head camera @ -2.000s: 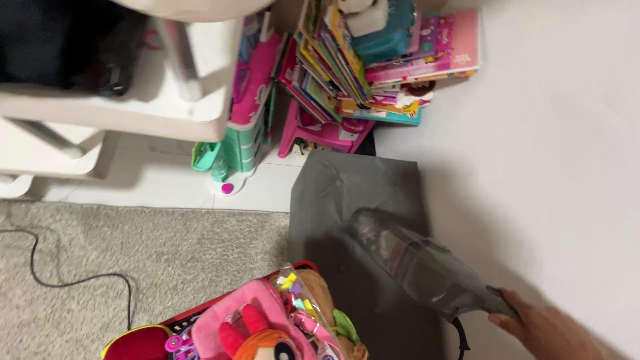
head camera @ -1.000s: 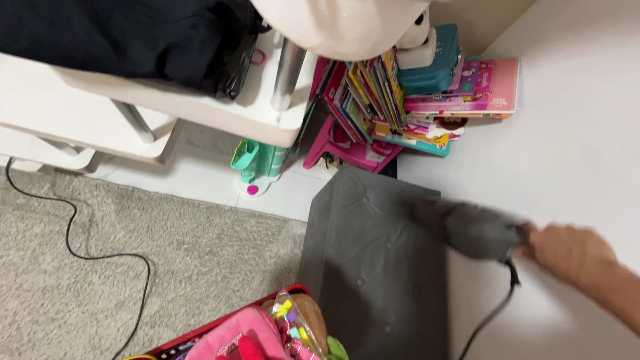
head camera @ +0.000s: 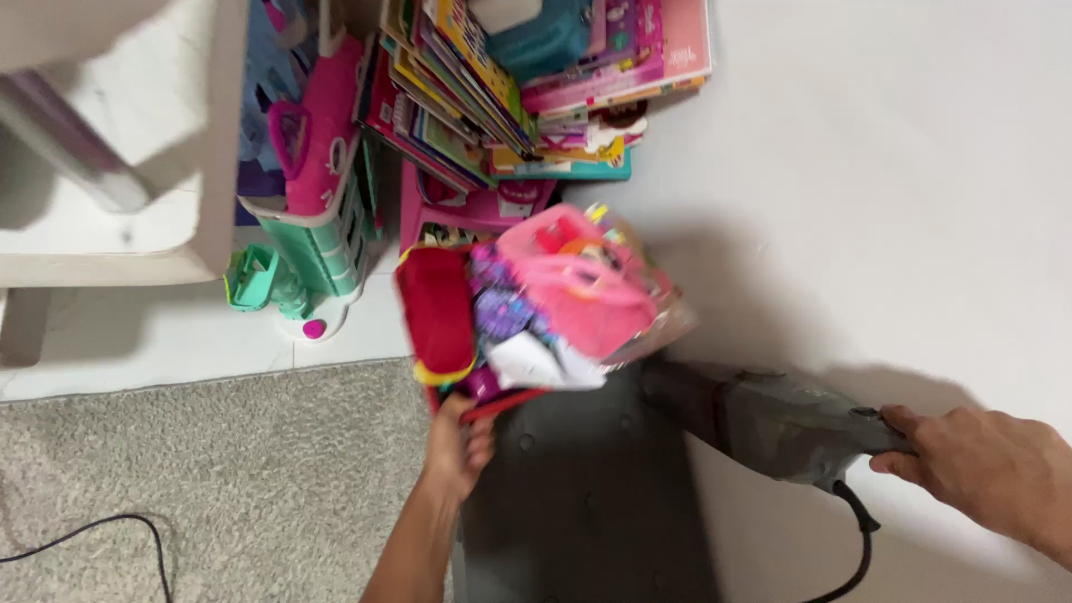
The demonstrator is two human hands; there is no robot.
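My left hand (head camera: 459,445) grips the rim of a red basket (head camera: 502,405) filled with toys and pouches, among them a red pouch with yellow trim (head camera: 437,310) and a pink bag (head camera: 586,293). The basket is above the far part of a grey tufted bench (head camera: 586,502); whether it rests there cannot be told. On the right, my right hand (head camera: 963,461) holds the handle of a corded handheld vacuum cleaner (head camera: 779,423). Its nozzle points left, close to the basket's lower right side, over the bench's edge.
Books (head camera: 469,75) stand and lie on a pink plastic stand (head camera: 419,201) at the back. Left of them is a teal toy cart (head camera: 310,243) beside a white shelf or step unit (head camera: 126,260). A white wall (head camera: 879,167) borders the bench. A black cable (head camera: 126,517) crosses the grey carpet (head camera: 285,469).
My left hand has come into view on the toy basket, which has moved from the bench's near left side toward its far end. My right hand still holds the vacuum cleaner.
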